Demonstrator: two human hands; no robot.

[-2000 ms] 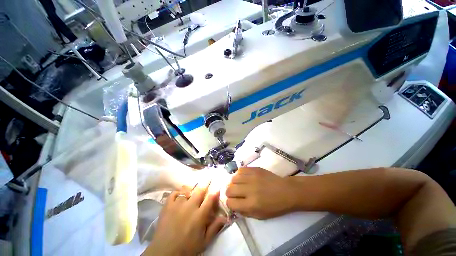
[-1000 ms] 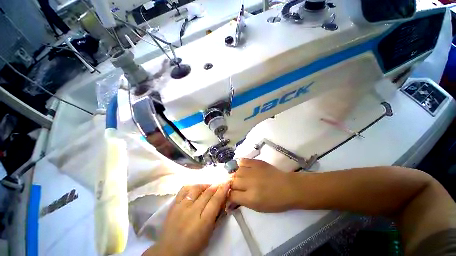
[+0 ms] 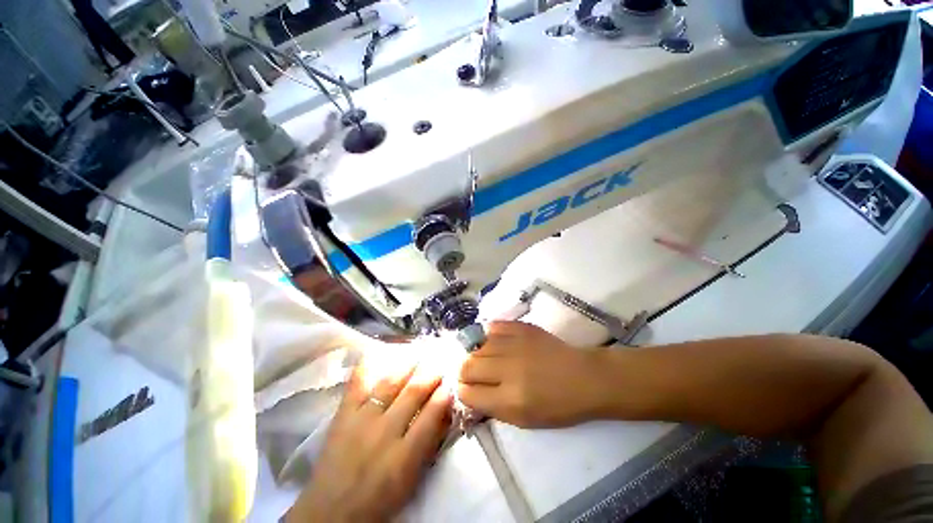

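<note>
The light beige garment piece (image 3: 299, 403) lies crumpled on the table, left of and under the needle area. My left hand (image 3: 381, 439) lies flat on it with fingers towards the needle. My right hand (image 3: 527, 376) is bent close beside the presser foot area, fingertips at the cloth. A narrow pale fabric strip (image 3: 501, 470) runs from between my hands to the table's front edge. The white sewing machine (image 3: 614, 133) stands over the work. Bright glare hides the needle and the fingertips.
A yellowish-white long upright object (image 3: 220, 398) stands left of my left hand. A metal bracket (image 3: 583, 310) lies on the bed right of the needle. The dark thread take-up cover (image 3: 317, 260) is at the head's left end. A printed ruler edge runs along the front.
My left hand has shifted slightly left and its fingers are more spread. My right hand stays by the needle. The camera view has shifted slightly.
</note>
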